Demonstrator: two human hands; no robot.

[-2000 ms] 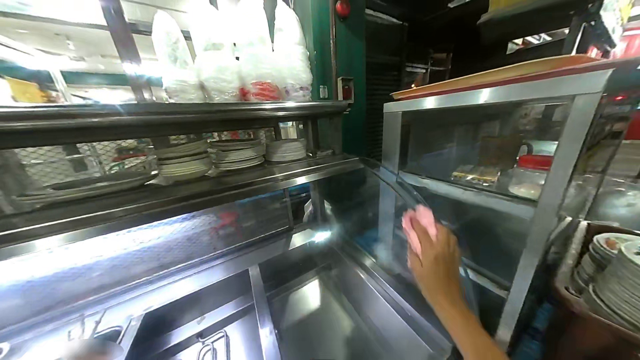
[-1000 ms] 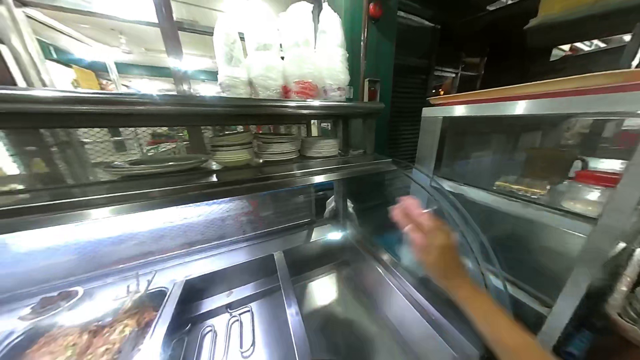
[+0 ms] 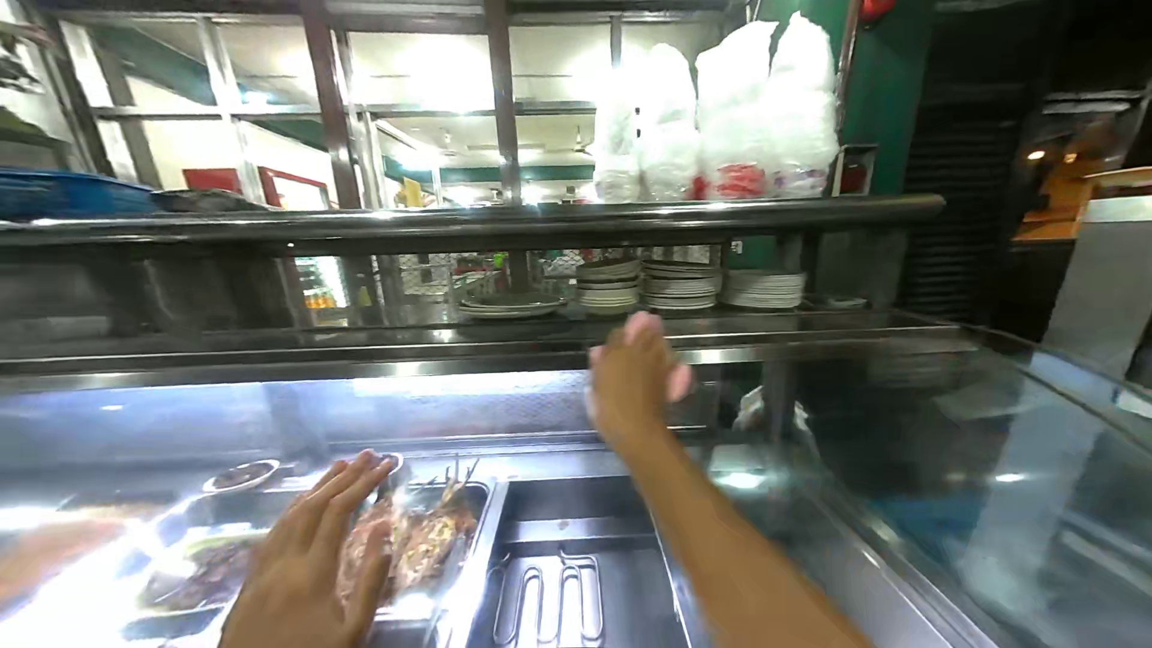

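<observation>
My right hand is closed on a pink cloth and reaches forward to the metal edge below the plate shelf, over the glass of the food display counter. Pink shows at its fingertips and side. My left hand is raised with fingers apart, holding nothing, above the left part of the counter. Beyond it a metal tray holds cooked food, partly hidden by the hand. Right of that tray is a steel well with a looped heating element at its bottom.
Stacks of plates stand on the lower shelf. White plastic bags stand on the upper metal shelf, a blue tray at its left. A small dish lies inside the counter. Glass panels extend to the right.
The view has swung left. My right hand with the pink cloth has moved from the right-hand glass panel to the front metal edge. My left hand has come into view over the food trays.
</observation>
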